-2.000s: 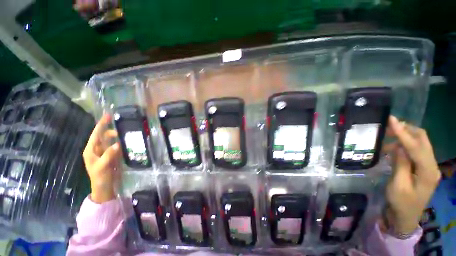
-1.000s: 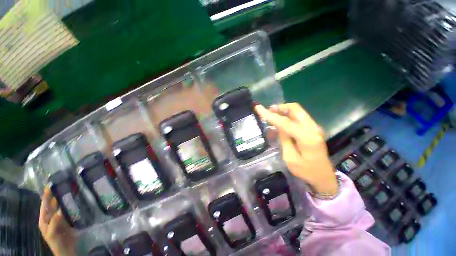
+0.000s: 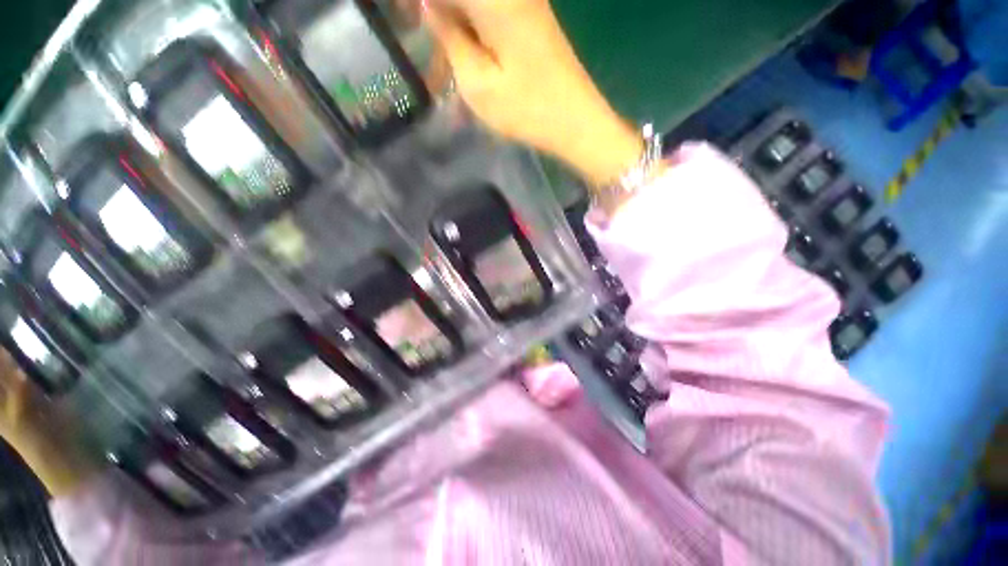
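A clear blister tray fills the left and middle of the view, tilted and close to my body. It holds two rows of closed flip phones, backs up, black with red edges and pale labels in the battery bays. My right hand holds the tray's upper right side; its fingertips are partly cut off or hidden by the top phone. My left hand is at the tray's left end, blurred and partly cut off by the picture's edge.
More phones in a tray stand low at the right, partly behind my pink sleeve. A blue stool-like frame and yellow-black floor tape are at the upper right on the blue floor. A green bench top is at the top.
The view has swung right and down. The tray now appears nearer my body and further up and left in the picture. Both hands remain at its ends.
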